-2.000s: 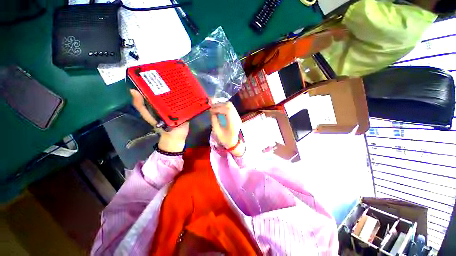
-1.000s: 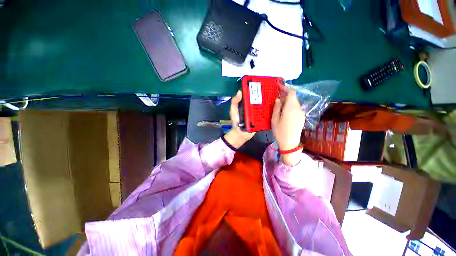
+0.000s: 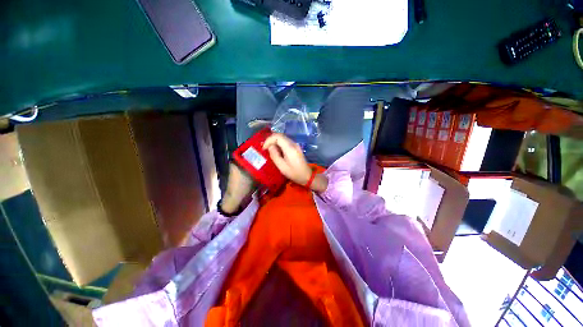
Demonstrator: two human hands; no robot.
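A set-top box (image 3: pixel 258 161) is held low over my lap, tilted, its red vented underside and white label facing up. My left hand (image 3: pixel 240 188) holds it from its left and lower side; the fingers are mostly hidden beneath it. My right hand (image 3: pixel 287 157) lies on its right part with bent fingers. A clear plastic bag (image 3: pixel 295 121) shows just beyond the box and right hand, in front of the bench edge. Whether the right fingers grip the bag or the box is hard to tell.
The green bench (image 3: pixel 128 70) holds a smartphone (image 3: pixel 177 29), a black set-top box (image 3: pixel 289 6), a record sheet (image 3: pixel 345 27) and a remote control (image 3: pixel 529 41). A large brown carton (image 3: pixel 96 191) is at left. Orange-white retail boxes (image 3: pixel 441 135) and an open carton (image 3: pixel 543 217) are at right.
The red-bottomed box and both hands have come down from the bench edge towards my lap. The bag now lies beyond the box instead of right of it. The view has tilted downward.
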